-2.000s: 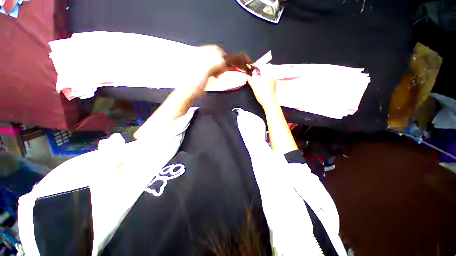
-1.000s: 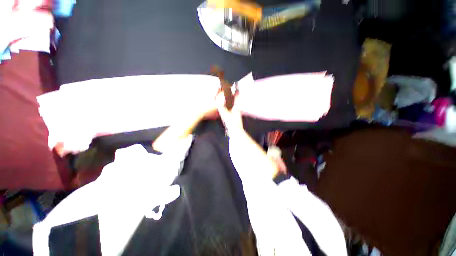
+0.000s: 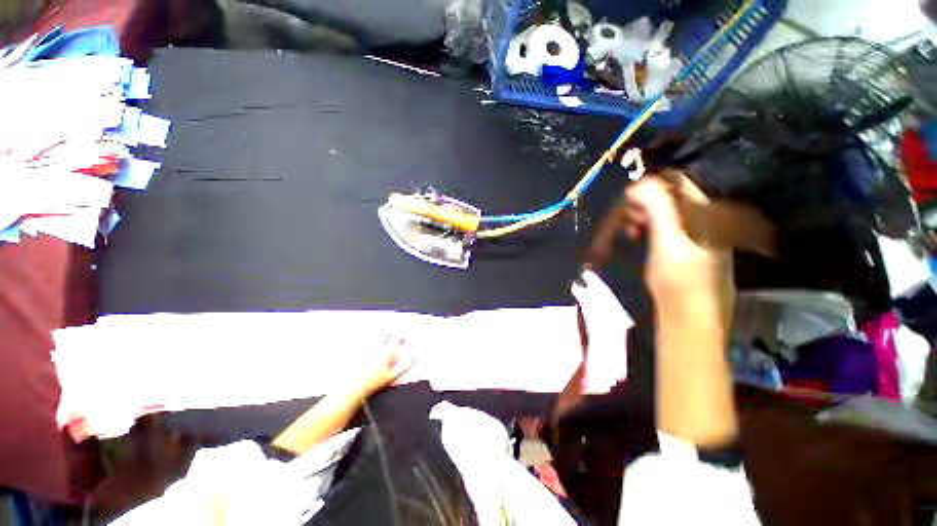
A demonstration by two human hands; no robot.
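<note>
A long bundle of pale pink strips (image 3: 236, 354) lies across the near side of the black cloth-covered table. My left hand (image 3: 388, 360) rests on top of the bundle near its middle. My right hand (image 3: 658, 221) is raised beyond the bundle's right end, with its fingers closed on a dark brown tie (image 3: 608, 238). The tie hangs down towards the bundle's right end, where a brown piece also crosses the strips. The hand is partly blurred.
A steam iron (image 3: 437, 224) lies on the black cloth (image 3: 277, 226), its blue and yellow lines running to a blue basket (image 3: 616, 106) with white rolls. Strip ends are heaped on the maroon surface at left. A black fan-like cage (image 3: 822, 82) stands at the right.
The brown tie has moved from the bundle's pinched middle to its right end. My right hand has risen to the right with it; my left hand now lies on the bundle. The view has shifted.
</note>
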